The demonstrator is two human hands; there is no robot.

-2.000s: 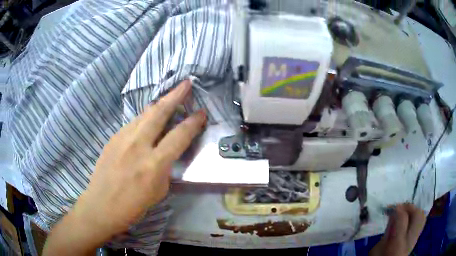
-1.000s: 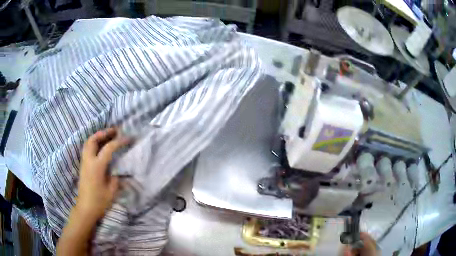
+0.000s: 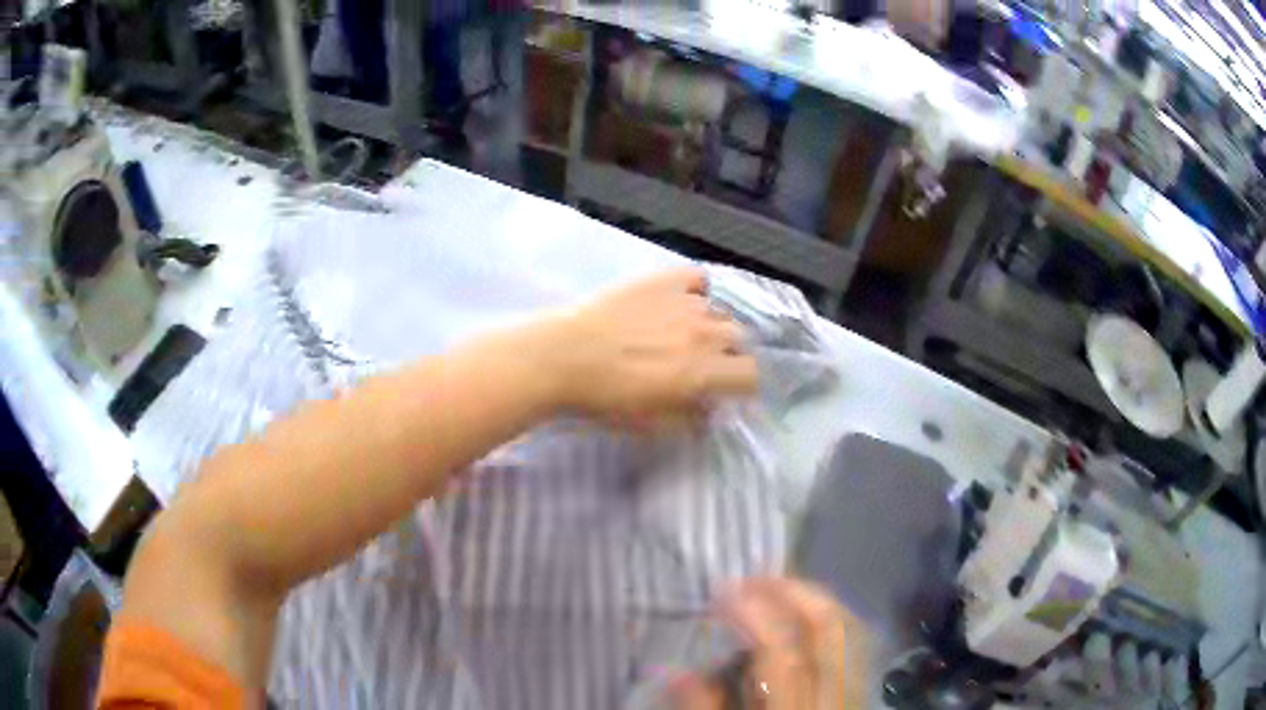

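Note:
The white cloth with dark grey stripes lies spread over the table left of the machine, blurred by motion. My left hand reaches across it, fingers curled down on the cloth near its far right corner. My right hand is at the bottom centre over the cloth's near right part, blurred; a small dark thing shows by its fingers, too unclear to name. The white overlock machine stands at the right, beside its grey cloth plate.
A neighbouring machine stands on the left, with a dark flat object on the table near it. Discs for thread cones stand at the right. Another long workbench runs behind.
The view has swung left and up. My left hand has moved from the cloth's left part to its far right part. My right hand has left the machine's right side and come over the cloth.

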